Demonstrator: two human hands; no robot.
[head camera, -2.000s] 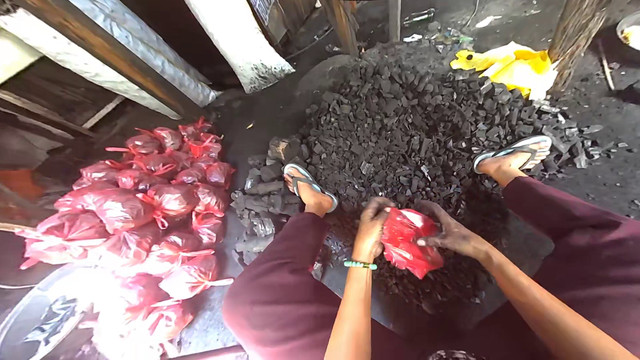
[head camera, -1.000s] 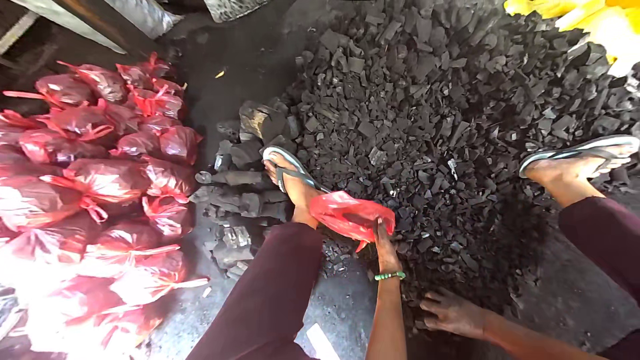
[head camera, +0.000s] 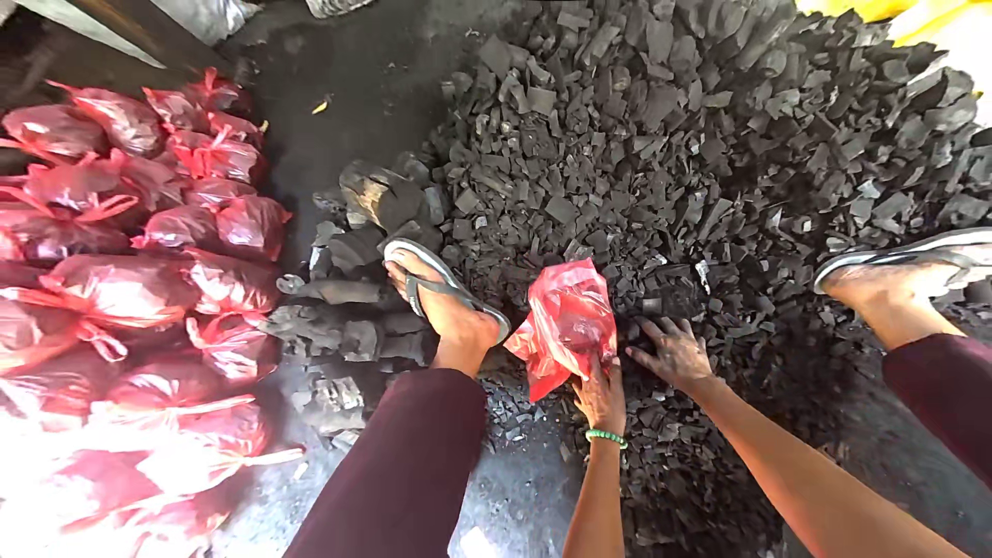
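Observation:
My left hand (head camera: 603, 397), with a green bead bracelet at the wrist, holds a red plastic bag (head camera: 570, 318) by its near edge. The bag lies on its side over the charcoal, just right of my sandalled left foot. Close to the bag's right side, my right hand (head camera: 676, 355) rests palm down on the pile of charcoal pieces (head camera: 659, 155), its fingers spread and pointing toward the bag. Whether any charcoal is under that palm is hidden. How much is inside the bag cannot be made out.
Many knotted red plastic bags (head camera: 124, 287) are heaped at the left. Larger charcoal lumps (head camera: 333, 333) lie beside my left sandal (head camera: 446, 287). My right sandal (head camera: 907, 256) stands at the pile's right side. Yellow plastic (head camera: 942, 31) lies at the upper right, a wooden post (head camera: 147, 31) at the upper left.
Two seconds ago both hands held the red bag above the pile; my right hand has let go and gone down to the charcoal. The bag is now lower, beside that hand. The view has moved closer.

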